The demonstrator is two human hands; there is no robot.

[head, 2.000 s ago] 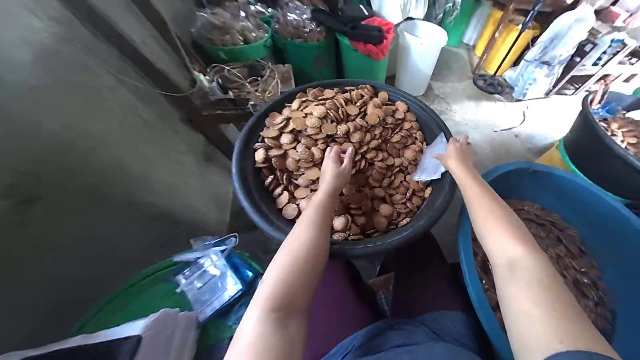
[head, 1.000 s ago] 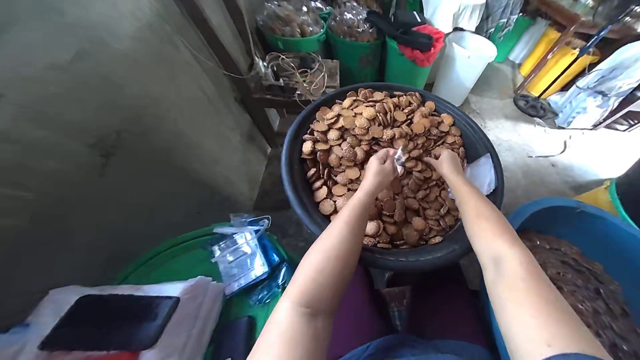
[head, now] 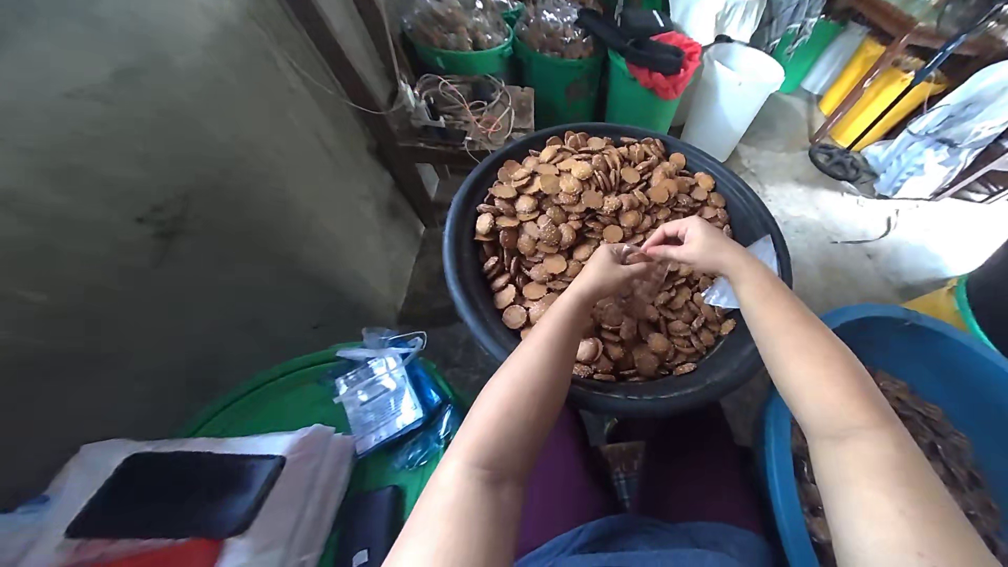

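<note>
A round black tub (head: pixel 465 272) holds a heap of small round brown biscuits (head: pixel 551 228). Over the middle of the heap, my left hand (head: pixel 618 272) grips a thin clear plastic bag (head: pixel 647 285), which hangs below the fingers. My right hand (head: pixel 693 246) meets it from the right, its fingertips pinching the same bag at its upper edge. Against the tub's right inner side, partly behind my right forearm, lie whitish plastic bags (head: pixel 720 293).
A blue tub (head: pixel 854 319) with packed brown pieces stands at the right. Left are a green lid (head: pixel 268 402), plastic packets (head: pixel 386 402) and a dark phone-like slab (head: pixel 177 492). Behind stand green bins (head: pixel 559 87), a white bin (head: pixel 728 94) and a wooden shelf with cables (head: pixel 472 110).
Two seconds ago my right hand held a whitish plastic piece at the tub's right side; now both hands meet over the biscuits, on a clear bag. The view has shifted left.
</note>
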